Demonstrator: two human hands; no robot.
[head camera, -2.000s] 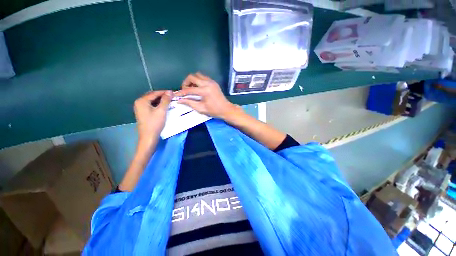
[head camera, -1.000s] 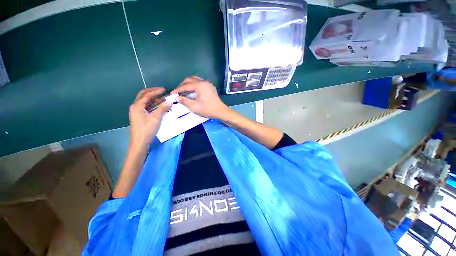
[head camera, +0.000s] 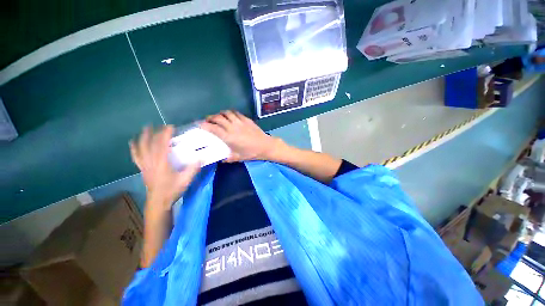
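Note:
A white retail carton (head camera: 196, 148) is held against the front of my body at the bench edge, its white end panel with a short dark slot facing up. My right hand (head camera: 239, 136) grips the carton's far right side, fingers bent over its top edge. My left hand (head camera: 158, 161) is blurred at the carton's left side, fingers spread; whether it touches the carton is hard to tell. The carton's lower part is hidden by my hands and smock.
A digital scale (head camera: 294, 60) with a clear cover stands beyond my right hand on the green bench (head camera: 197, 77). Leaning white cartons (head camera: 418, 30) are at the right. A brown shipping carton (head camera: 89, 251) is below left, a blue bin (head camera: 461, 89) at the right. White scraps lie on the bench.
My left hand has moved off the carton's end panel to its left, its fingers opening. My right hand has shifted from pinching the flap to holding the right side. The view has turned slightly.

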